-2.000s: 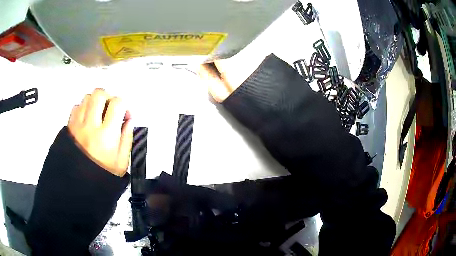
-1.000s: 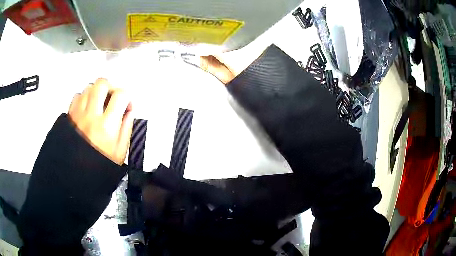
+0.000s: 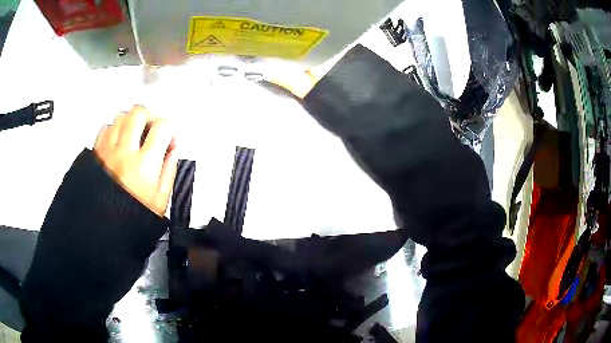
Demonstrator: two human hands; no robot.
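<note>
Two black ribbed webbing straps (image 3: 240, 181) lie upright in the view on the white sheet, their lower ends running into a black heap. My left hand (image 3: 137, 157) rests on the sheet just left of the nearer strap, fingers bent; whether it holds anything cannot be seen. My right hand (image 3: 292, 83) is mostly hidden by its black sleeve and the machine head, washed out by glare; its fingertips do not show. Small metal parts (image 3: 228, 71) show under the machine head, left of my right hand. A strap with a rectangular buckle (image 3: 43, 111) lies at the far left.
The grey machine head (image 3: 161, 33) with a yellow CAUTION label spans the top. A clear plastic bag with dark contents (image 3: 479, 100) lies upper right, beside a few black buckles (image 3: 394, 31). The black strap heap (image 3: 268, 275) covers the near edge. Orange material (image 3: 546, 234) is beyond the right edge.
The view has shifted, so the machine head sits farther right. My right forearm now covers most of the buckle pile. My left hand has stayed nearly in place.
</note>
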